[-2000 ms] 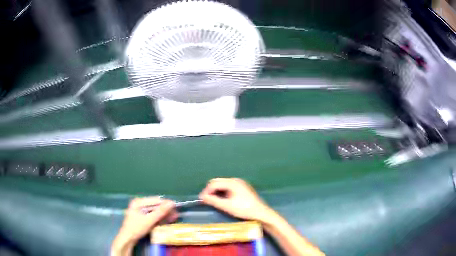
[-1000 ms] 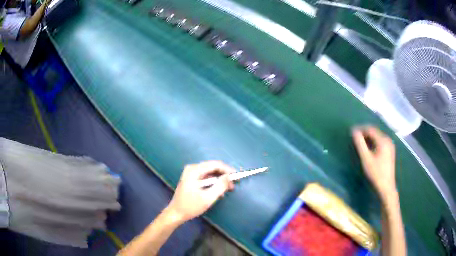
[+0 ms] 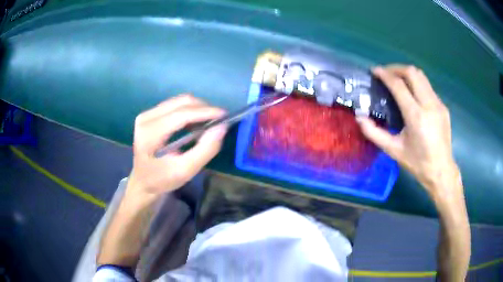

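A grey four-station metal unit (image 3: 326, 88) lies along the far side of a blue bin (image 3: 309, 179), over its yellow-tan strip (image 3: 267, 67). Tiny red parts (image 3: 314, 132) fill the bin. My right hand (image 3: 416, 115) grips the right end of the unit, thumb on the near side, fingers on the far side. My left hand (image 3: 179, 144) holds dark-grey tweezers (image 3: 242, 114) like a pencil, above the worktop left of the bin. The tweezers' tip is at the unit's left end; whether it touches or holds a part I cannot tell.
The glossy green worktop (image 3: 138, 60) curves around the bin. The green conveyor belt (image 3: 353, 25) lies beyond it, with a dark unit (image 3: 27, 10) at the far left. A blue stool (image 3: 16, 125) and yellow floor lines (image 3: 55, 179) show past the near edge.
My right hand was empty over the belt and now holds a unit on the bin's far edge. The tweezers in my left hand have come to the unit. The view has turned down; the fan is out of view.
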